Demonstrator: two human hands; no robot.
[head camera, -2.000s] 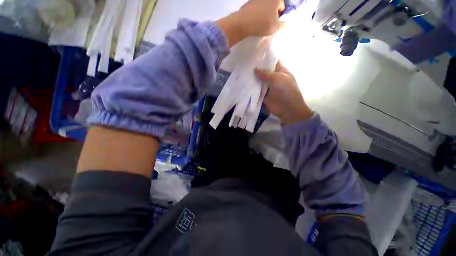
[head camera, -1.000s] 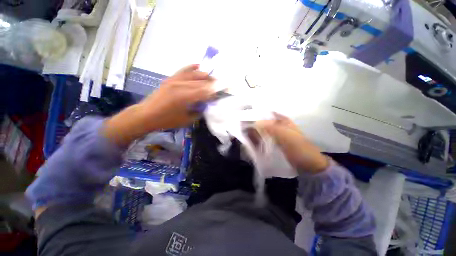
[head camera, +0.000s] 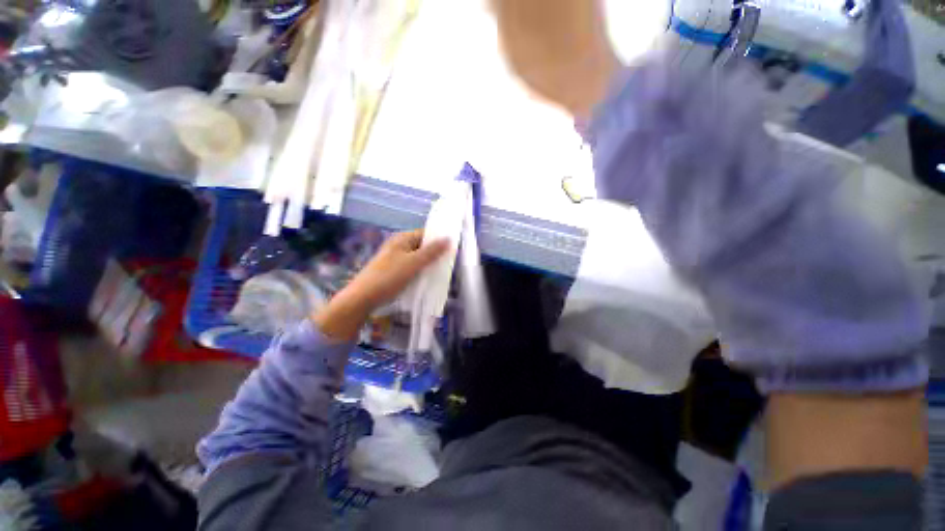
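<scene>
My left hand (head camera: 399, 268) is closed on a bundle of white fabric strips (head camera: 440, 275) that hangs over the table's front edge. A purple tie strip (head camera: 470, 178) shows at the top of the bundle. My right hand (head camera: 549, 42) is raised at the top of the view, blurred and cut off by the edge; its fingers are hidden. More white strips (head camera: 321, 135) lie in a fan at table left. A white panel (head camera: 632, 301) drapes over the front edge.
The sewing machine (head camera: 808, 47) with a purple cloth band (head camera: 870, 78) stands at upper right. A blue basket (head camera: 207, 280) holding cloth is below the table edge. A clear plastic bag (head camera: 171, 130) lies at table left. Red crates (head camera: 31, 384) stand at far left.
My left hand has drawn the strips down past the table edge. My right hand has left the bundle and moved up and forward. The view has shifted, so the machine sits farther right.
</scene>
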